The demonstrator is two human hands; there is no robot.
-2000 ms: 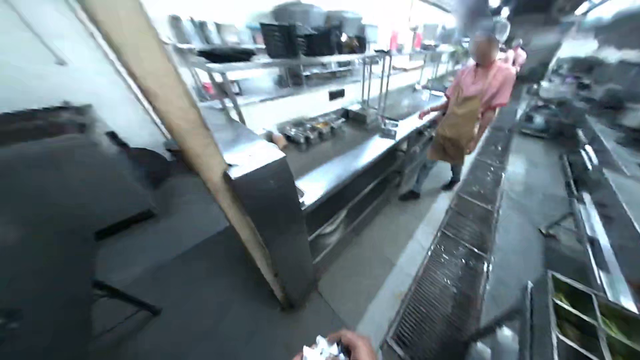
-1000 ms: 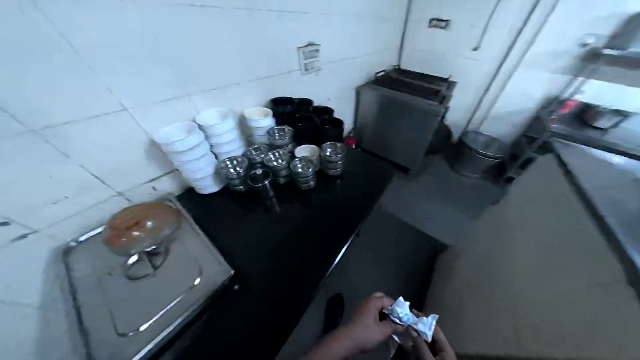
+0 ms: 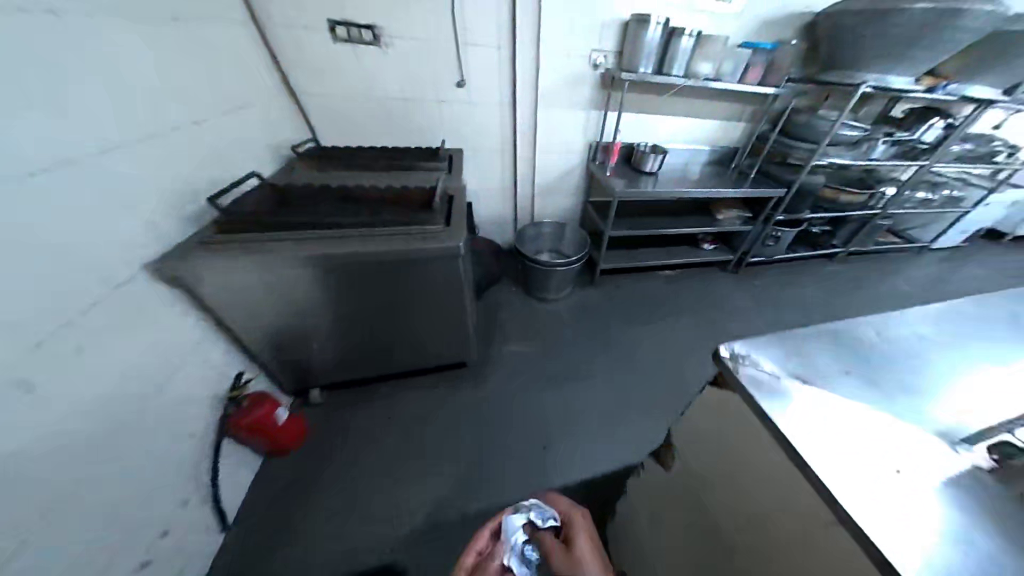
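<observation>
Low in the centre of the head view, my left hand (image 3: 482,550) and my right hand (image 3: 574,538) are both closed around a small crumpled piece of silvery foil (image 3: 516,528). My right thumb presses on the foil's near side, and the fingers of both hands almost meet around it. Whether anything is wrapped inside the foil cannot be told. Both hands are over the dark floor, to the left of a steel-topped counter.
A steel counter (image 3: 864,392) juts in from the right, its side panel ragged at the edge. A red fire extinguisher (image 3: 266,424) is by the left wall. Beyond stand a metal grill unit (image 3: 344,312), nested metal pots (image 3: 552,276) and a steel shelf table (image 3: 688,192).
The view has swung widely, from a kitchen aisle with another person, past a counter of stacked bowls, to the grill unit and shelves. The foil remains in my hands and looks more bunched than one second ago.
</observation>
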